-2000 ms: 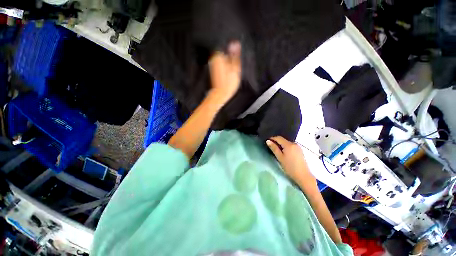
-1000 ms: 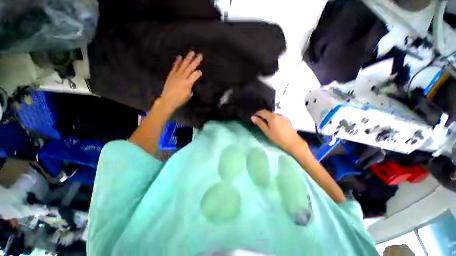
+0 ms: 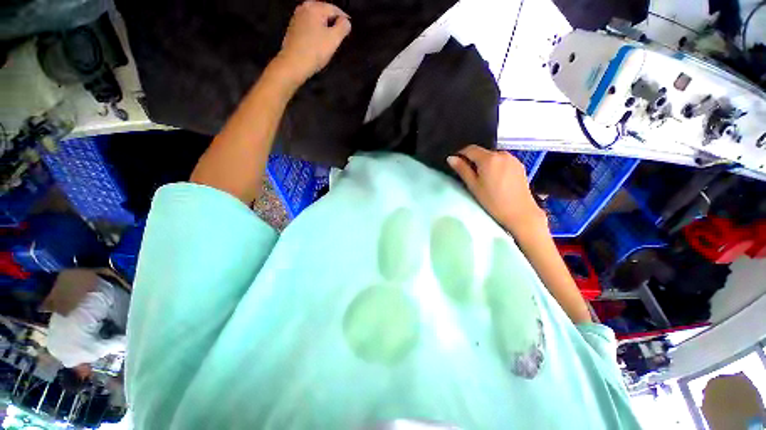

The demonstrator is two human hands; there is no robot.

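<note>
A large dark cloth panel (image 3: 210, 76) is spread over the table and hangs over its front edge. My left hand (image 3: 316, 37) is on it at the top, its fingers curled; whether they pinch the cloth is unclear. A smaller black cloth piece (image 3: 458, 97) lies at the table edge by my body. My right hand (image 3: 497, 180) holds its lower edge between thumb and fingers. A pale strip of table shows between the two cloths.
The white sewing machine head (image 3: 621, 84) with a blue stripe stands to the right. Blue crates (image 3: 579, 197) are under the table. Red items (image 3: 722, 239) lie at lower right. A person in white (image 3: 84, 323) is at far left. More dark cloth (image 3: 600, 10) lies behind the machine.
My left hand has moved forward over the large cloth and its fingers have curled. The cloth is spread flatter, and the small black piece shows more fully by my right hand. The view has shifted.
</note>
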